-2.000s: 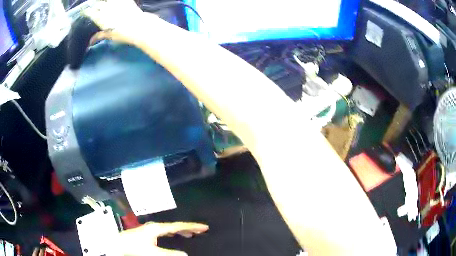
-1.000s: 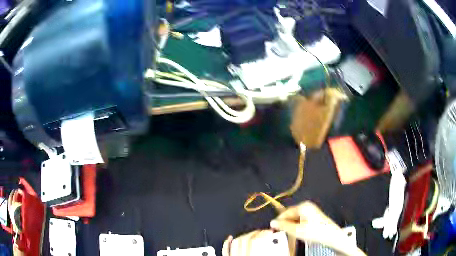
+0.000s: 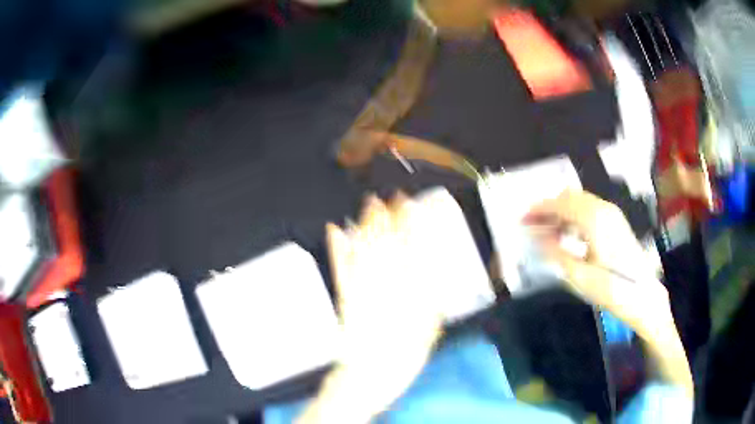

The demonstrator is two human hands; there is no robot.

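Note:
Several white network boxes lie in a slanting row on the black mat, including one at left (image 3: 153, 331) and one left of centre (image 3: 269, 319). My left hand (image 3: 381, 265) is over the left part of another box (image 3: 455, 257), fingers extended; nothing shows held, and contact is unclear. My right hand (image 3: 600, 240) is over the rightmost box (image 3: 530, 195), fingers bent, with a small white spot at the fingers; blur hides whether it grips anything. A yellow-orange lead (image 3: 439, 155) runs to the top edge of the rightmost box.
A red-orange mouse pad (image 3: 542, 58) is at upper right. A white glove or cloth (image 3: 633, 116) and a red tape dispenser (image 3: 679, 141) lie right. Stacked boxes (image 3: 21, 240) stand on a red pad (image 3: 66, 232) at left. A small white box (image 3: 60, 348) is below.
The view has moved lower and closer to the row of boxes. My right hand is now over the rightmost box, and my left hand shows with extended fingers. The lead now reaches the rightmost box.

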